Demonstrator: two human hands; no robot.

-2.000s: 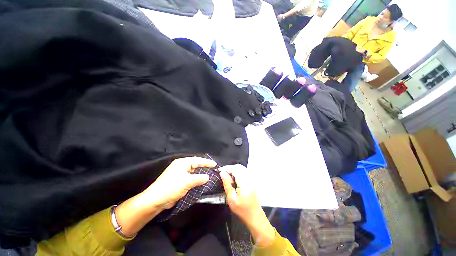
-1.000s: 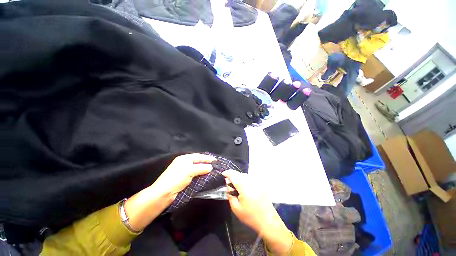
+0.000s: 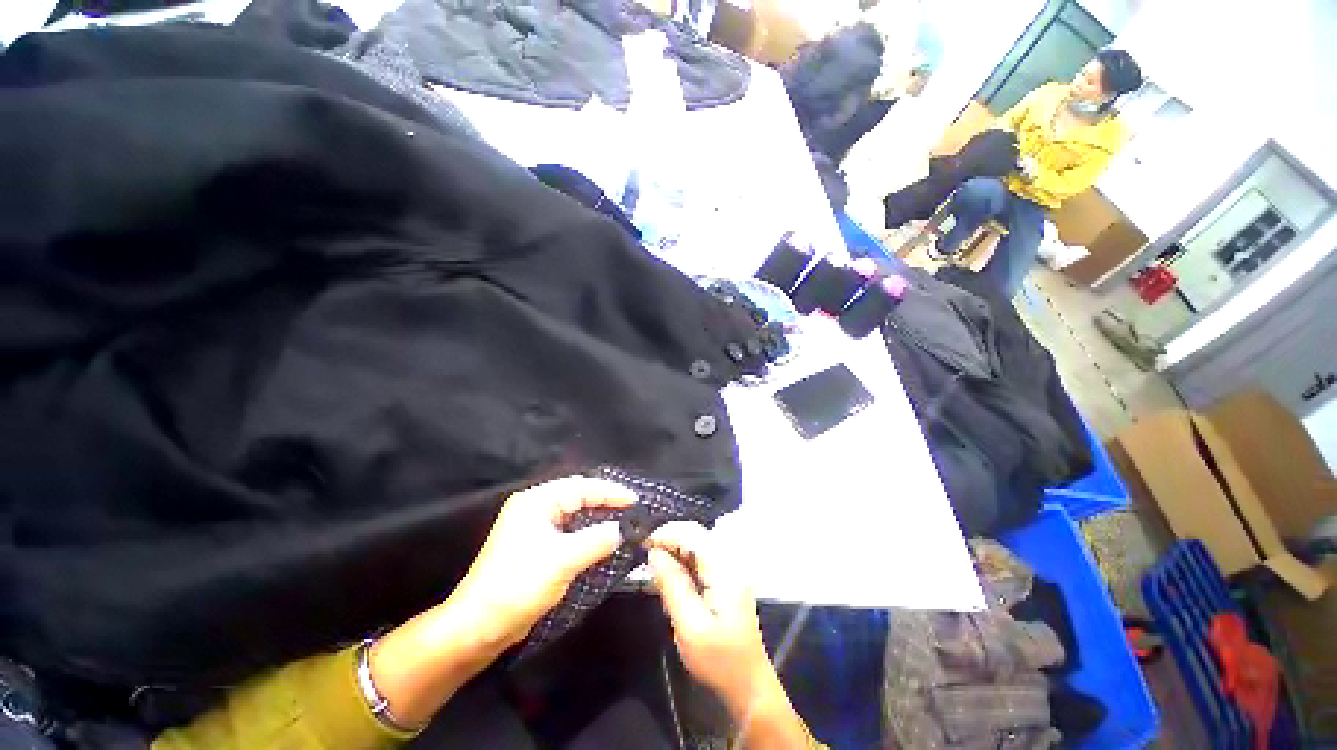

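Note:
A large black coat (image 3: pixel 367 366) covers the left and middle of the view. Dark round buttons (image 3: pixel 705 425) sit in a row near its edge. My left hand (image 3: pixel 535 550) pinches the coat's turned-back edge, where the checked lining (image 3: pixel 579 596) shows. A small dark round piece, like a button, is at its fingertips. My right hand (image 3: pixel 707 598) is just right of it, thumb and fingertips together at the same spot. A needle or thread cannot be made out there.
On the white table (image 3: pixel 865 506) lie a smartphone (image 3: pixel 823 400), black spools (image 3: pixel 830 286) and a dish (image 3: pixel 774 305) with dark buttons. Dark garments (image 3: pixel 982 396), blue crates (image 3: pixel 1103 630), a checked garment (image 3: pixel 968 659) and a cardboard box (image 3: pixel 1195 469) are right. A person in yellow (image 3: pixel 1063 147) sits behind.
My hands stay close together at the coat edge, now slightly lower in view. Less checked lining shows. The person in yellow has straightened up and lowered a dark garment.

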